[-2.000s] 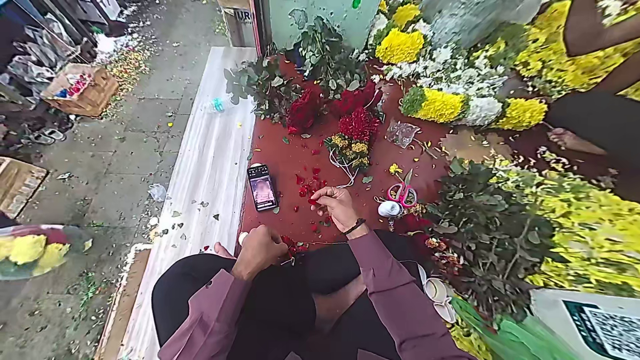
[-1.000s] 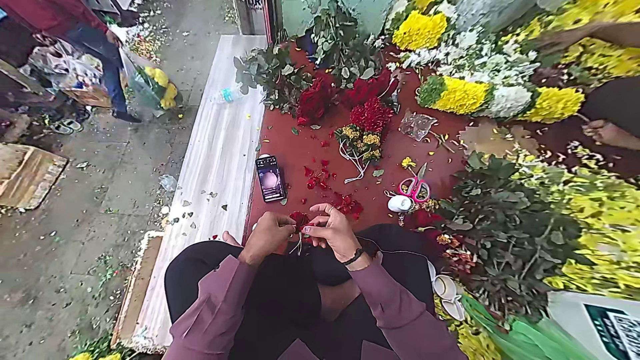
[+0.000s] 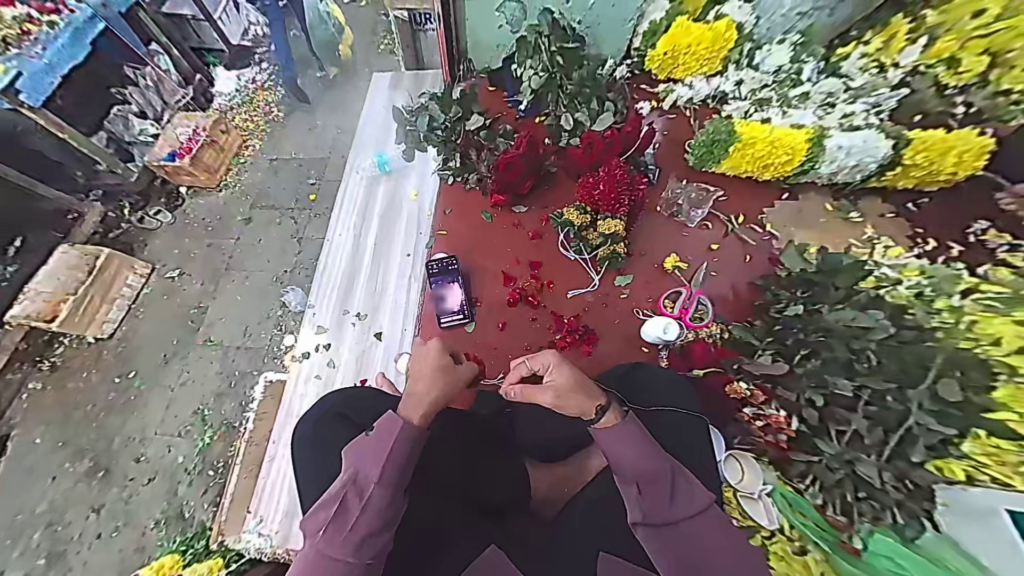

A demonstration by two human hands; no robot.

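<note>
My left hand (image 3: 438, 378) is closed around a small cluster of red petals (image 3: 478, 366) above my lap. White thread (image 3: 492, 381) runs from it to my right hand (image 3: 552, 384), whose thumb and fingers pinch the thread. More thread trails past my right wrist over the knee. Loose red petals (image 3: 573, 333) lie on the red surface in front of my hands. A smartphone (image 3: 450, 291) with a lit screen rests left of them. On the right, pink-handled scissors (image 3: 686, 306) lie beside a white thread spool (image 3: 662, 330).
Red roses (image 3: 520, 166) and a bunch of red and yellow flowers (image 3: 602, 210) lie ahead. A yellow, white and green garland (image 3: 848, 154) is at upper right, leafy stems (image 3: 848, 376) at right. A white board (image 3: 368, 216) borders the left side. Another person's hand (image 3: 1010, 196) shows at the right edge.
My hands, close together over the red petals a second ago, have moved apart with thread between them. The passer-by with a bag at upper left has moved.
</note>
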